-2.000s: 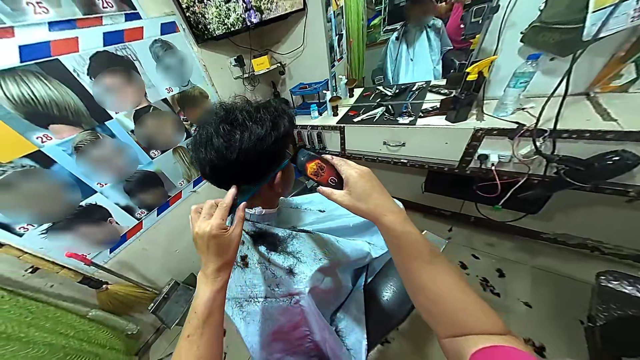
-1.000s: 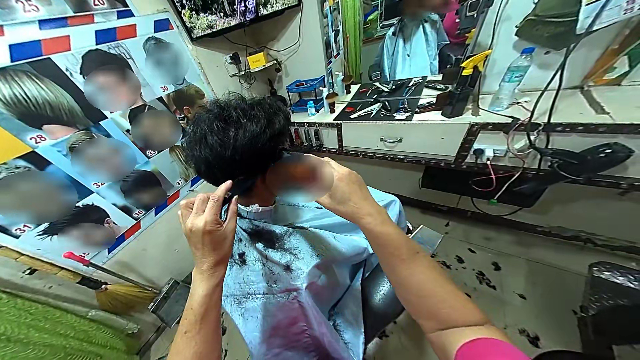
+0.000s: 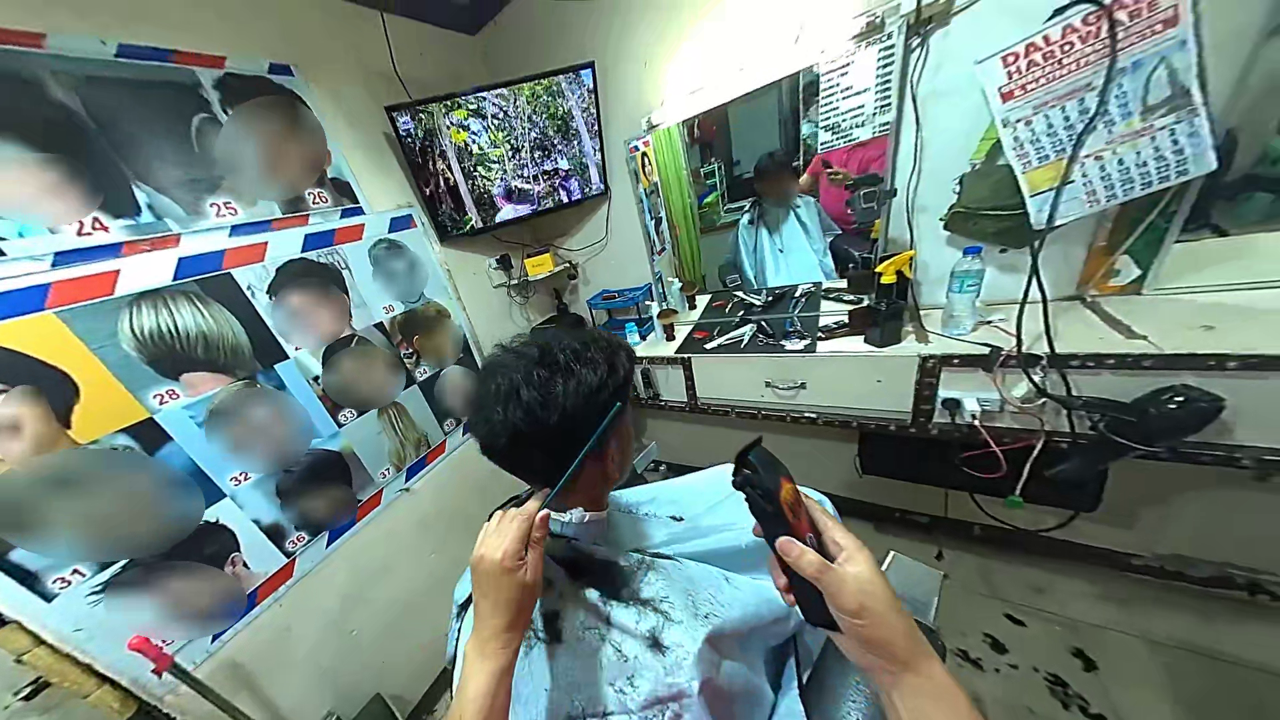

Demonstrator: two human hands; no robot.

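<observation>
A seated person with short black hair [image 3: 550,400] has their back to me, wrapped in a light blue barber cape [image 3: 690,600] strewn with cut hair. My left hand [image 3: 508,570] pinches the end of a thin teal comb [image 3: 585,455], which slants up across the back of the head near the ear. In my right hand [image 3: 840,580] is a black hair clipper [image 3: 785,530] with an orange pattern, its blade pointing up and left. The clipper is apart from the head, over the cape to its right.
Ahead, a counter [image 3: 640,345] bears a black mat [image 3: 700,310] with scissors and tools, a black spray bottle [image 3: 886,310] and a water bottle [image 3: 964,290]. A hair dryer [image 3: 1165,415] hangs below the counter at right. Clippings lie on the floor. A haircut poster [image 3: 400,290] covers the left wall.
My right hand has moved the clipper away from the head, to the right. The comb, hidden or blurred one second ago, shows clearly again in my left hand. The view has tilted up.
</observation>
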